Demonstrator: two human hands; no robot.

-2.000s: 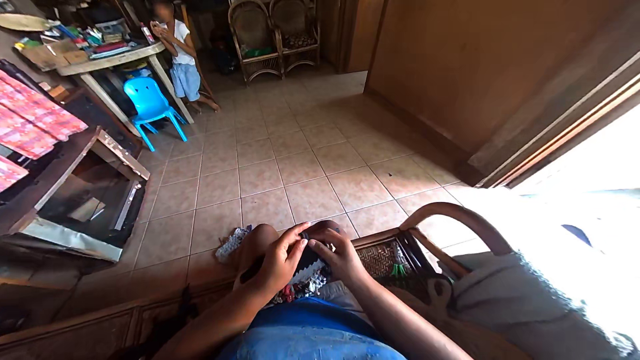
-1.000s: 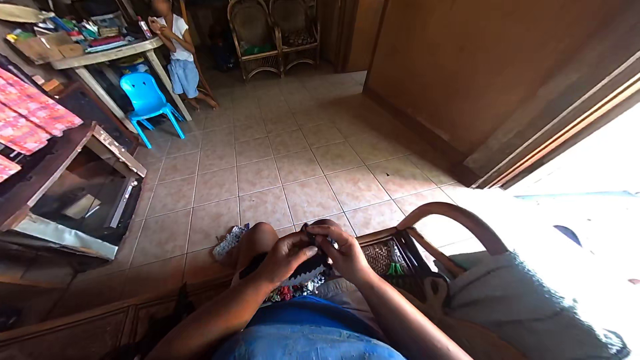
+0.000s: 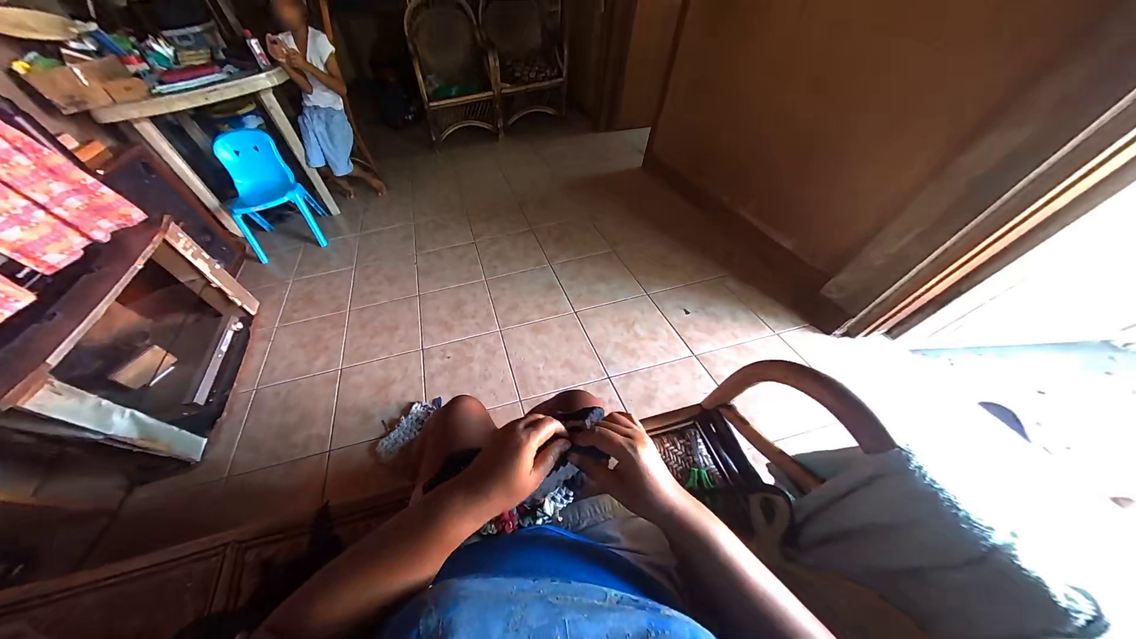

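My left hand (image 3: pixel 525 457) and my right hand (image 3: pixel 621 457) meet above my lap, fingers bent around a dark piece of fabric (image 3: pixel 581 417). The fabric shows between and beyond the fingertips, partly hidden by them. Below the hands, a bundle of grey, white and red cloth strips (image 3: pixel 552 506) lies on my lap, against my blue clothing. A grey and white ragged textile (image 3: pixel 406 429) is beside my left knee.
A curved rattan armrest (image 3: pixel 799 377) with a grey cloth (image 3: pixel 887 532) stands at the right. At the left are a wooden cabinet (image 3: pixel 106 424), a blue plastic chair (image 3: pixel 257 173) and a cluttered table (image 3: pixel 191 96), where a person (image 3: pixel 321 98) stands. Rattan chairs (image 3: pixel 453 67) are at the back.
Both hands have shifted slightly over my lap, and their fingers have changed position. The dark fabric shows more plainly between them than two seconds ago.
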